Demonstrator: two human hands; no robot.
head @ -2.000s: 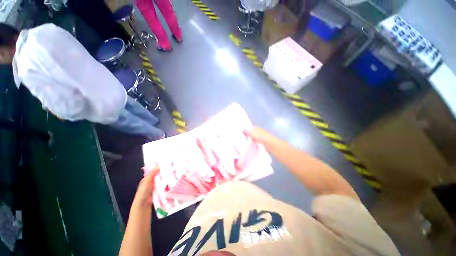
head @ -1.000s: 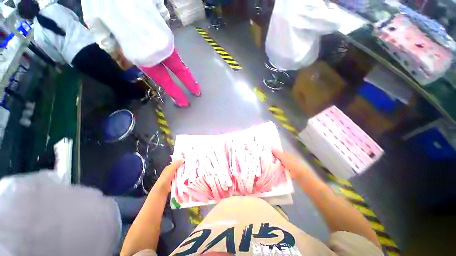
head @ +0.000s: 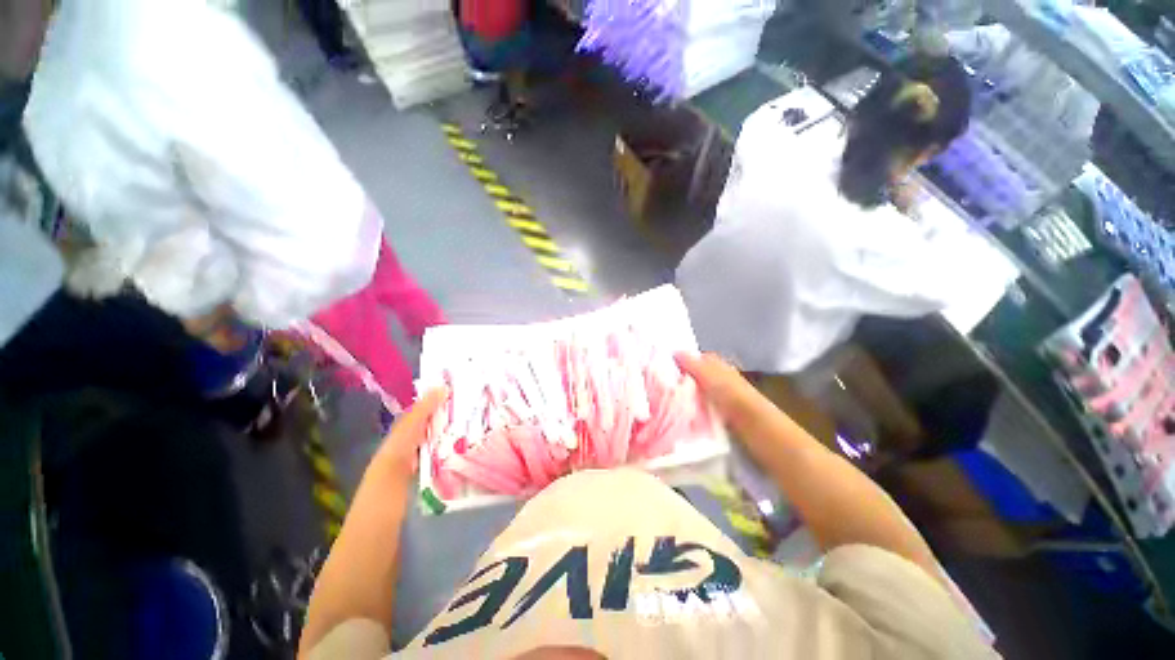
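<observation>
A white tray (head: pixel 467 346) filled with pink strips (head: pixel 567 413) is held in front of my chest, roughly level. The strips fan across it and look washed out in glare. A small green label shows at its near left corner. My left hand (head: pixel 420 423) grips the left edge, with the fingertips hidden. My right hand (head: pixel 706 379) grips the right edge, with the fingers partly hidden under it.
A person in white (head: pixel 219 168) with pink trousers stands close at the left. Another in white (head: pixel 799 245) sits at the right bench. Purple-filled trays (head: pixel 702 45) and a white stack (head: pixel 406 52) are ahead. A blue stool (head: pixel 174 612) is lower left. Yellow-black tape (head: pixel 515 213) marks the floor.
The view has moved forward along the aisle. The standing and seated people in white are now nearer, and the pink-topped floor stack has left view. Both hands still hold the tray.
</observation>
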